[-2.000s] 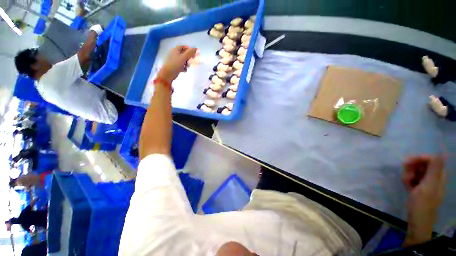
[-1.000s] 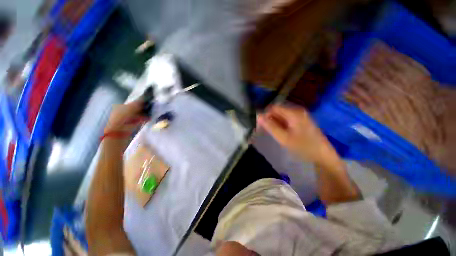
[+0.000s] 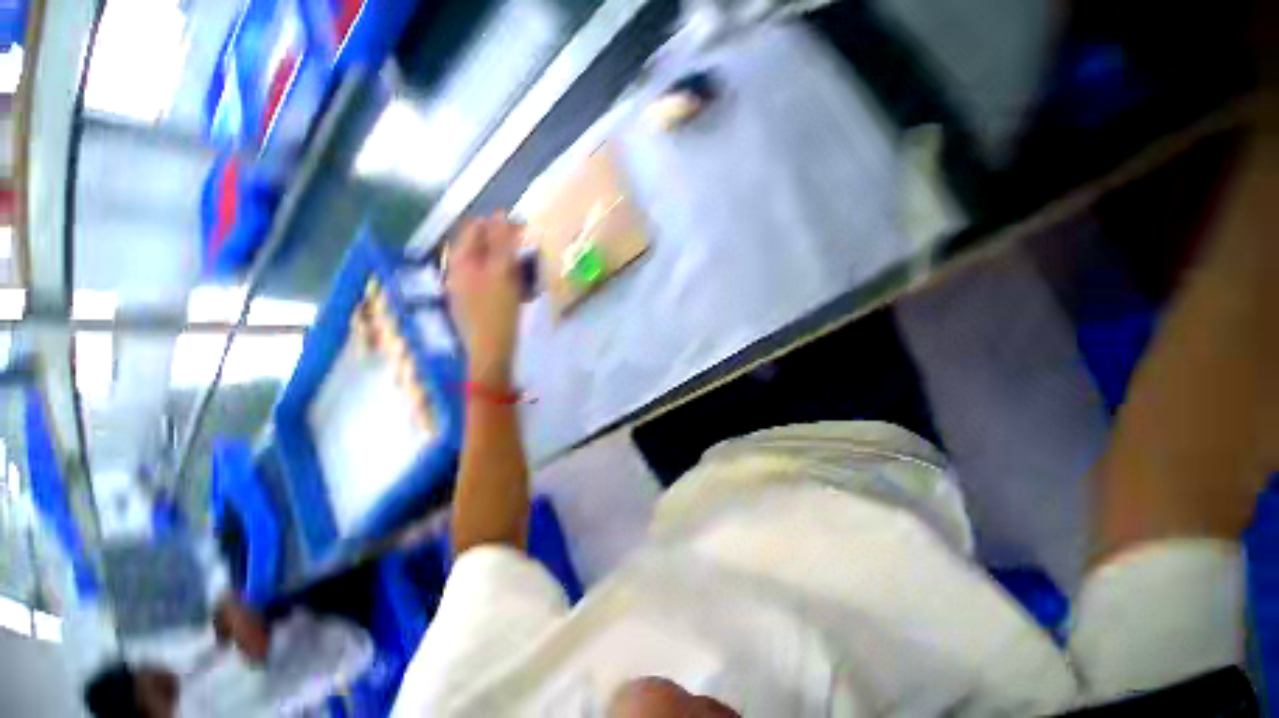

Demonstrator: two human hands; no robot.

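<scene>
The picture is blurred. My left hand point(image 3: 484, 274) is closed on a dark doll part point(image 3: 529, 274), beside the cardboard pad point(image 3: 578, 204). The green glue cup point(image 3: 586, 264) stands on the pad near its lower corner, with shiny clear tape by it. A joined doll part point(image 3: 687, 98), pale with a dark end, lies on the sheet beyond the pad. The blue tray point(image 3: 368, 456) is left of my left hand, with rows of pale parts along its far side. My right forearm shows at the right edge; my right hand is out of the picture.
The pale sheet point(image 3: 743, 239) covers the bench, whose near edge runs diagonally in front of me. A person in white point(image 3: 288, 652) is at the lower left. The conveyor point(image 3: 365, 154) runs beyond the bench, with blue and red crates across it.
The view has swung left, bringing the tray back in. My left hand has moved from the far end of the sheet to beside the pad. My right hand has left the picture.
</scene>
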